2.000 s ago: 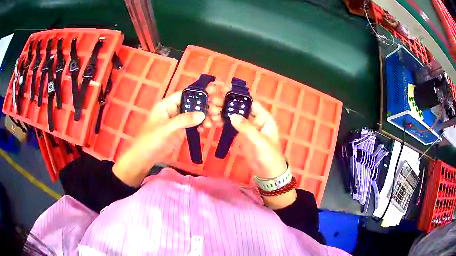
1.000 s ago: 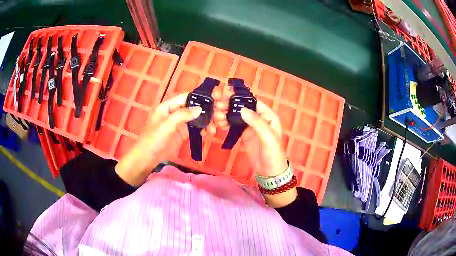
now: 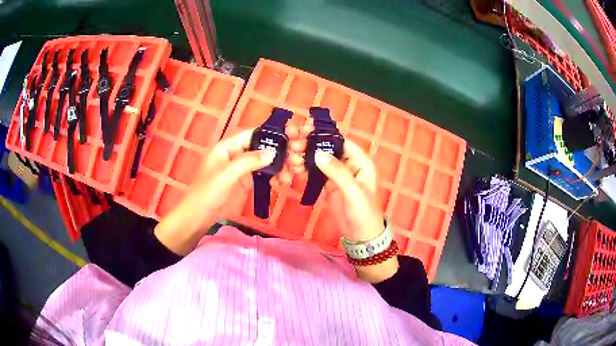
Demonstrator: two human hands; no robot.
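My left hand (image 3: 233, 162) holds a dark-strapped smartwatch (image 3: 269, 144) face up, with my thumb on its lit screen. My right hand (image 3: 348, 177) holds a second dark-strapped smartwatch (image 3: 325, 144) beside it, also lit with small white text, thumb on the screen's lower part. Both straps hang open, one end up and one end down. The watches are held apart, above the orange-red compartment tray (image 3: 398, 157). The fingers behind the watches are partly hidden. A pale wristband and dark red beads are on my right wrist.
A filled watch tray (image 3: 150, 74) with dark watches lies at left, overlapping another orange-red tray (image 3: 177, 128). At right are a pile of lilac and dark straps (image 3: 492, 223), a calculator (image 3: 546, 253) on papers, a blue boxed device (image 3: 546, 128) and a red small-cell tray (image 3: 598, 260).
Both screens have changed from white icons to small lines of text. The watches have shifted slightly and remain in my hands.
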